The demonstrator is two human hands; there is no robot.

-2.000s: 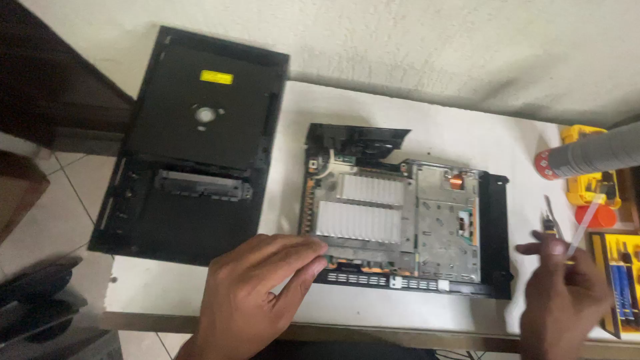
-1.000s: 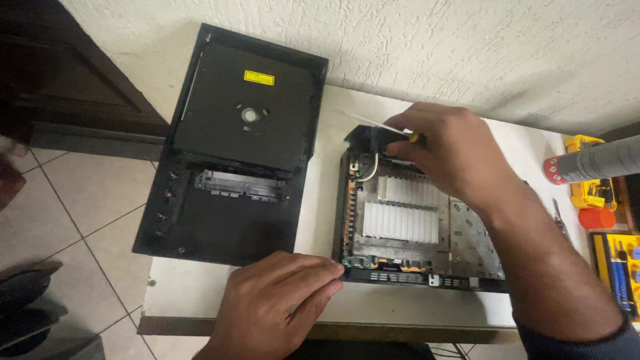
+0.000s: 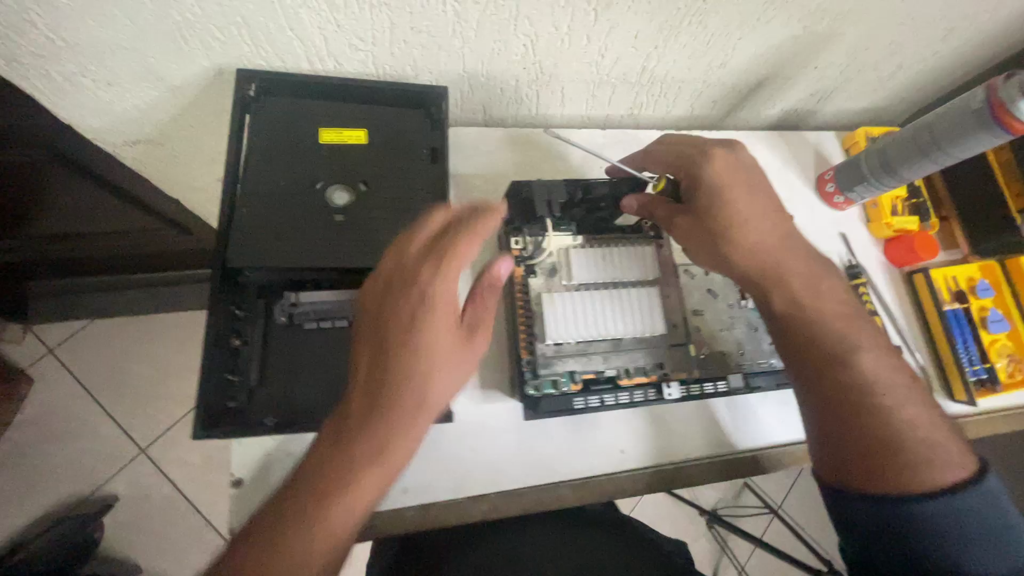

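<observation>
An opened electronic device lies on the white table, its metal shield and ribbed silver heatsinks exposed. Near its back left corner, my left hand hovers with fingers apart, blurred and holding nothing. My right hand is over the device's back edge, gripping a screwdriver whose long shaft points back and left. The fingers of that hand are at a black plastic part along the back edge; whether they grip it is unclear. Left of the device lies its black cover, inner side up, with a yellow label.
On the right stand a grey spray can with a red rim, a red cap and a yellow tool kit. A yellow-and-black tool lies beside my right forearm. The textured wall borders the table's back.
My right hand has moved from the table's right side to the device's back edge with the screwdriver. My left hand has lifted from the device's front left corner and moved back.
</observation>
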